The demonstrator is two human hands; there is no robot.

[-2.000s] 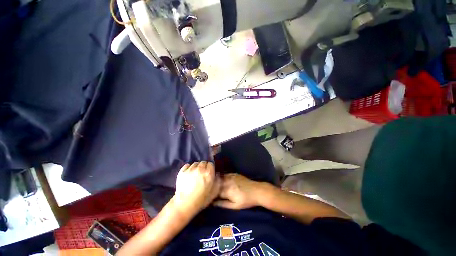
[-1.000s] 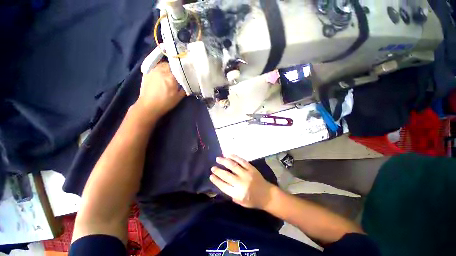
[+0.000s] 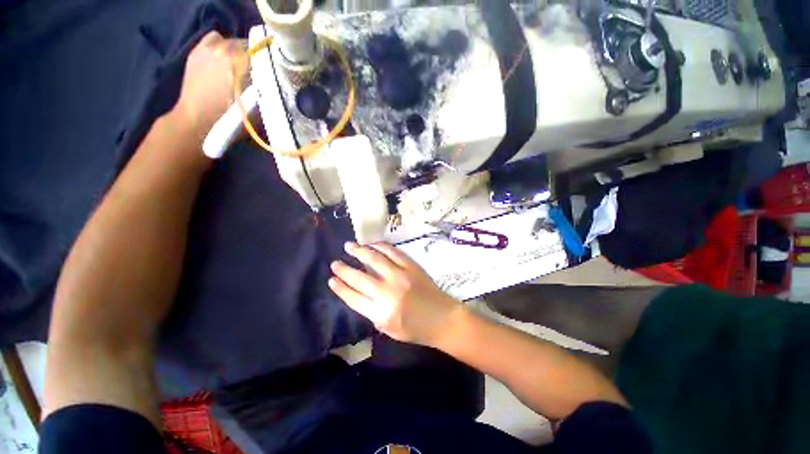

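Note:
A large dark navy garment panel [image 3: 258,275] lies over the left of the table and under the left end of the cream-white sewing machine head [image 3: 453,71]. My left hand [image 3: 213,75] is on the cloth beyond the white lever [image 3: 229,124]; its fingers are partly hidden, so its grip cannot be told. My right hand [image 3: 395,293] lies with fingers spread at the cloth's right edge, just nearer than the white needle guard [image 3: 360,191]. The needle and presser foot are hidden behind the guard and head.
Thread snips [image 3: 480,237] with a dark red handle lie on the white machine table [image 3: 462,275]. Right of them are a bright blue item [image 3: 566,232] and a dark phone-like object [image 3: 521,184]. Red crates [image 3: 702,266] stand at right. A person's dark green garment [image 3: 710,363] is at lower right.
Both hands were together at the cloth's near edge. My left hand has moved to the far left past the machine head; my right hand has opened and moved up beside the guard. The camera view has shifted.

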